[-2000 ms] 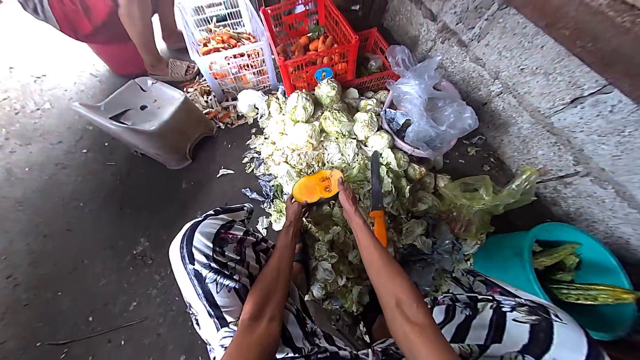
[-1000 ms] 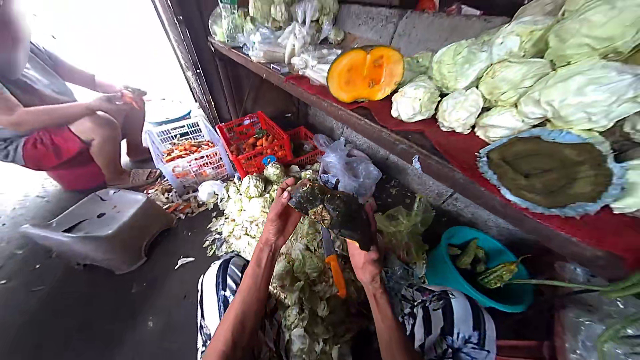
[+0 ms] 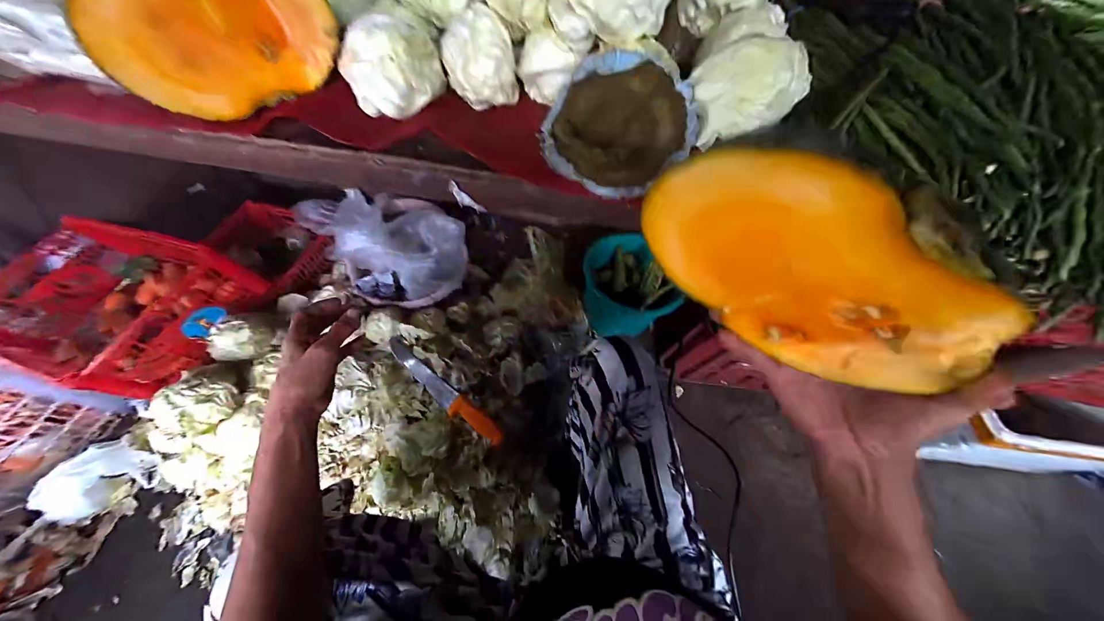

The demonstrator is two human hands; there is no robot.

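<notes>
My right hand (image 3: pixel 871 414) holds up a cut half of squash (image 3: pixel 802 259), its orange flesh and seeds facing me, at the right near the shelf. My left hand (image 3: pixel 319 345) is over the cabbage heap with its fingers apart and nothing in them. A knife with an orange handle (image 3: pixel 474 420) lies on the cabbage leaves (image 3: pixel 414 466), to the right of my left hand. Another large squash piece (image 3: pixel 207 52) rests cut side out on the red-covered shelf at the upper left.
Cabbages (image 3: pixel 392 65), a blue-rimmed container of brown stuff (image 3: pixel 619 125) and long green pods (image 3: pixel 966 129) lie along the shelf (image 3: pixel 345 168). Below are red crates (image 3: pixel 155 241), a plastic bag (image 3: pixel 401 246) and a teal tub (image 3: pixel 604 302). A dark cord runs over the floor.
My view has swung far to the right. Both hands held squash one second ago; my left hand has let go, and my right hand has carried the squash out to the right.
</notes>
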